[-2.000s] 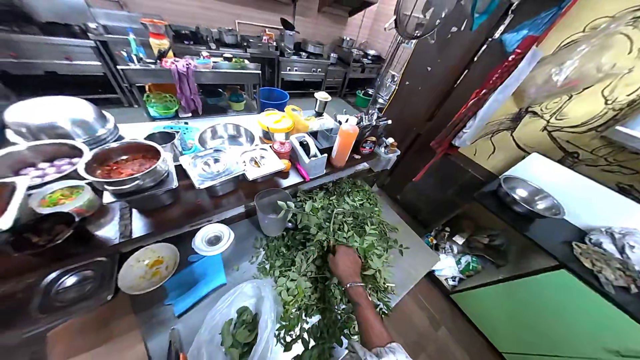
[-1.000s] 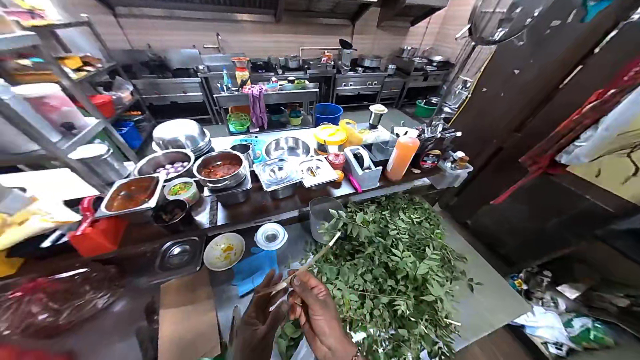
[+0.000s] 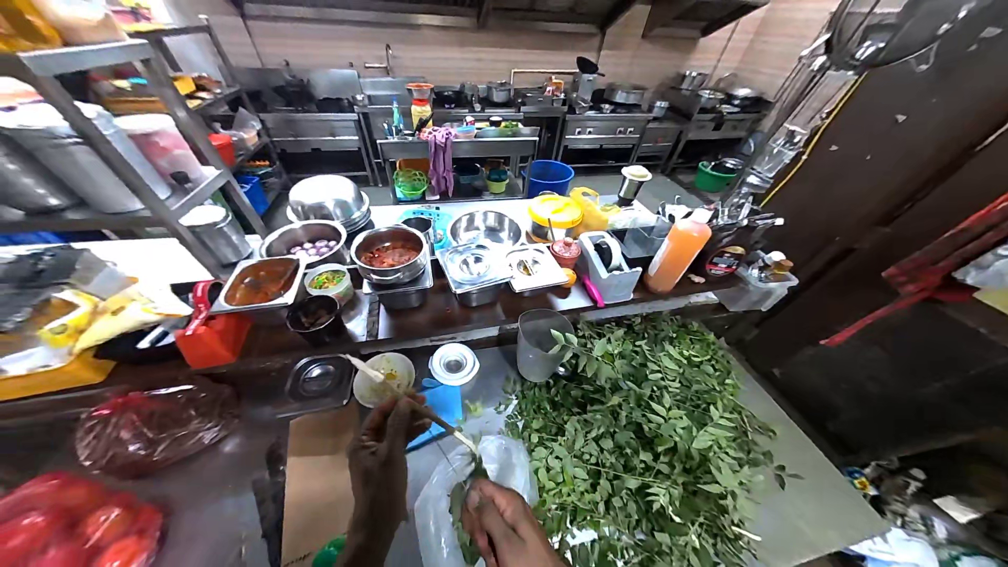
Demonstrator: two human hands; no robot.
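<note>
A cut leafy stem (image 3: 445, 425) runs between my hands, its pale end up to the left over a white bowl (image 3: 384, 378). My left hand (image 3: 386, 449) pinches it near the middle. My right hand (image 3: 500, 516) is closed around its lower, leafy part, above a clear plastic bag (image 3: 504, 465) with green leaves inside. Right of the bag, a large heap of green leafy sprigs (image 3: 638, 441) covers much of the metal table. A translucent plastic jug (image 3: 543, 345) stands at the heap's upper left edge.
Behind the table, a counter holds a steel pot of red food (image 3: 390, 253), a tray of brown sauce (image 3: 261, 282) and an orange bottle (image 3: 679, 250). A cardboard piece (image 3: 319, 480) and a bag of red produce (image 3: 79, 524) lie left.
Two seconds ago one hand reached into the leafy heap. Both hands then came together with a stem, and now they are farther apart along it, over the bag. The view has turned left.
</note>
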